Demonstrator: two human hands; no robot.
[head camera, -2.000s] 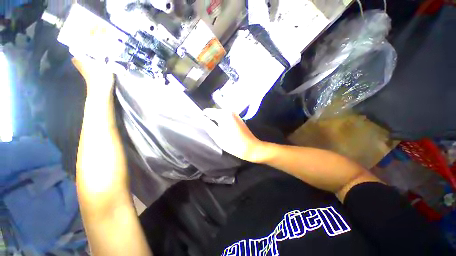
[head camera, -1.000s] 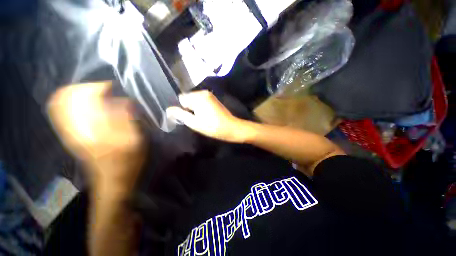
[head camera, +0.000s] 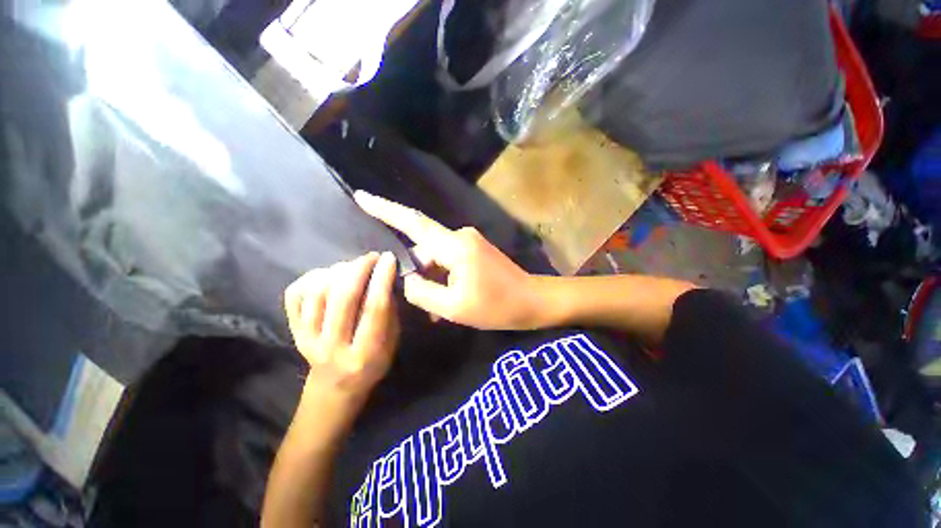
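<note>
A large dark grey fabric panel (head camera: 206, 165), shining silvery under the lamp, stretches from the upper left to my hands in front of my chest. My left hand (head camera: 346, 315) pinches its near corner. My right hand (head camera: 464, 273) holds the same corner between thumb and fingers, its index finger extended along the long straight edge. The fingertips of both hands are close together at the corner. The machine head and needle area are out of the picture.
A white sheet or surface (head camera: 335, 36) is at the top. A clear plastic bag (head camera: 557, 62) hangs above a tan cardboard piece (head camera: 568, 191). A pile of dark grey cut pieces (head camera: 733, 77) lies on a red basket (head camera: 779, 232) at the right. Scraps cover the floor.
My left hand has moved from the machine side to the panel's near corner, beside my right hand. The panel is drawn out toward my body. The view has shifted right, and the machine has left it.
</note>
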